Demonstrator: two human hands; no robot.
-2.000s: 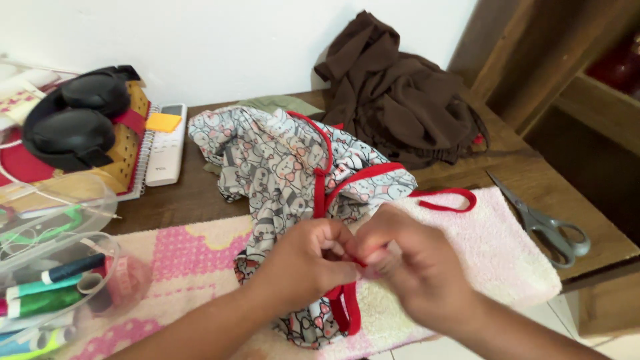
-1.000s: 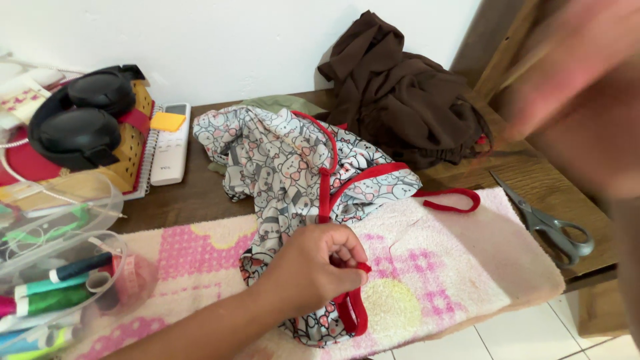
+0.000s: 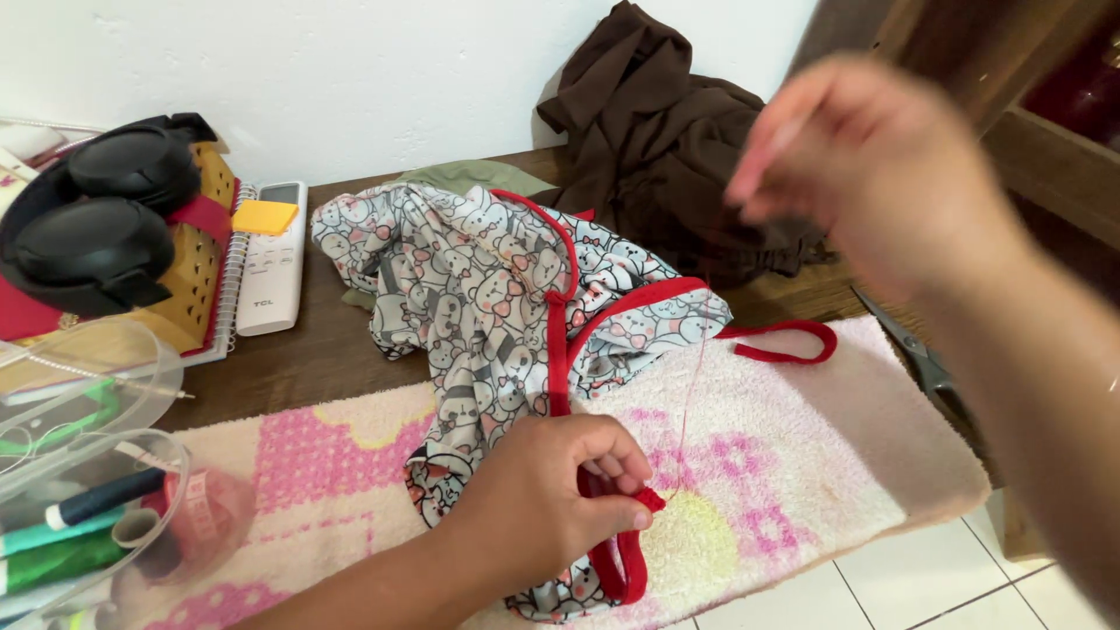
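A bear-print garment [image 3: 490, 289] with red binding lies rumpled on a white and pink towel [image 3: 787, 455]. Near its lower end, my left hand [image 3: 569, 490] pinches the end of the red fabric strip [image 3: 632, 560] between thumb and fingers. A thin thread [image 3: 687, 420] runs up from that strip toward my right hand [image 3: 849, 157], which is raised at the upper right and blurred. Its fingertips are close together, but whether they hold a needle cannot be made out. Another red strip [image 3: 796, 337] curls on the towel at the garment's right.
Grey-handled scissors [image 3: 919, 354] lie at the right, partly behind my right forearm. Brown cloth [image 3: 647, 149] is heaped against the wall. Black headphones [image 3: 105, 219], a white remote control [image 3: 273, 280] and a clear box of thread spools [image 3: 87, 525] stand at the left.
Two seconds ago both hands were together at the red strip. My right hand then moved away to the upper right, and it is now raised above the towel. My left hand keeps its pinch.
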